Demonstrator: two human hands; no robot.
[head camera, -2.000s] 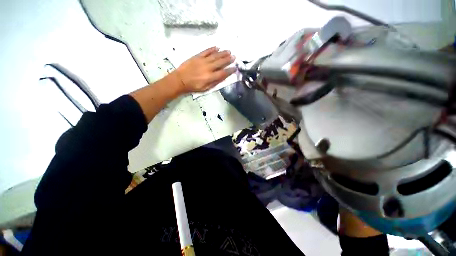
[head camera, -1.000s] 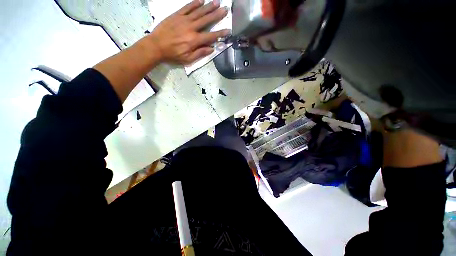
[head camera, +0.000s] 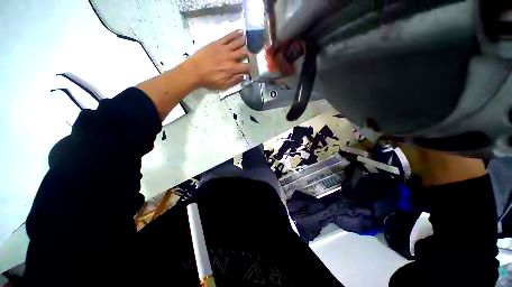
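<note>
The straight-knife cutting machine (head camera: 393, 84) fills the upper right, its large dark motor body blurred. Its flat grey base plate (head camera: 280, 96) lies on the table edge. The silver upright front (head camera: 255, 25) stands right beside my left fingers. My left hand (head camera: 222, 63) lies flat, palm down, on the white paper marker (head camera: 216, 31), fingertips close to the machine front. My right forearm (head camera: 449, 165) reaches up behind the motor. My right hand is hidden by the machine, so its grip does not show.
The pale green table (head camera: 196, 140) has small dark offcuts. A rough grey weight block (head camera: 213, 10) sits at the top. White pieces with dark edges lie at left. Below the table are floor scraps (head camera: 306, 146) and a crate (head camera: 317, 178) with dark cloth. A white stick (head camera: 197, 238) juts in at the bottom.
Against one second ago, the view has shifted, so the left hand appears lower and the weight block shows again. The machine has turned, and its upright front now shows beside the left fingers.
</note>
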